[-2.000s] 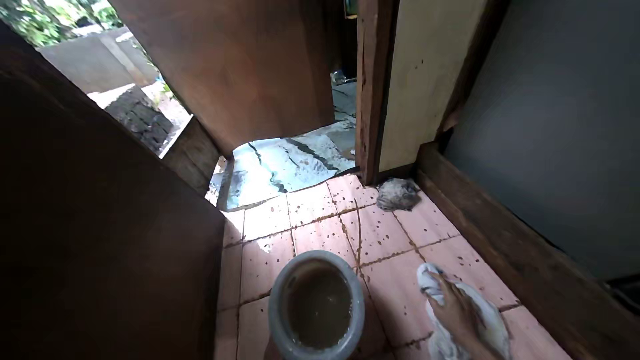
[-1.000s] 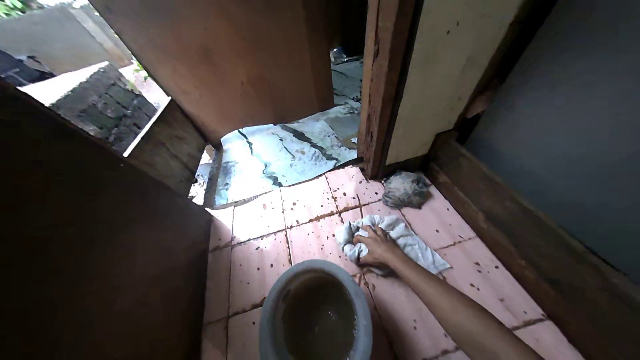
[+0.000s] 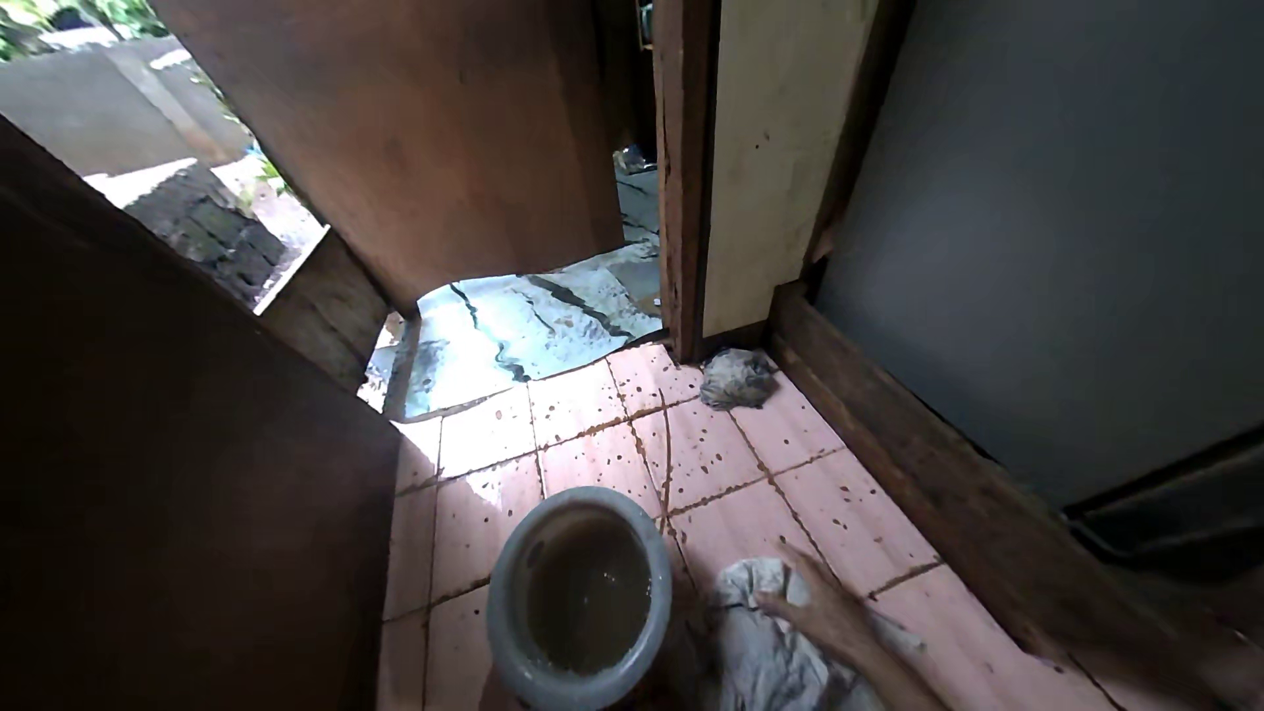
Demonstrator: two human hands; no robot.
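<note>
My right hand [image 3: 820,612] presses on a crumpled white cloth [image 3: 775,657] spread on the pink tiled floor [image 3: 731,523], at the lower right of the head view. Left of the cloth stands a round grey bucket [image 3: 504,612] holding murky brown water. The tiles carry scattered brown specks and dirty joints. A balled grey rag [image 3: 738,379] lies by the foot of the door frame, beyond my hand. My left hand is not in view.
A wooden door [image 3: 444,128] stands behind a marble-patterned sheet [image 3: 533,326] on the floor. A dark panel [image 3: 197,513] closes off the left side. A wooden beam [image 3: 918,494] runs along the right wall [image 3: 1037,237].
My right hand with the white cloth has moved from the middle of the tiles, near the bucket's far side, back toward me, right of the bucket. The grey rag has stayed by the door frame.
</note>
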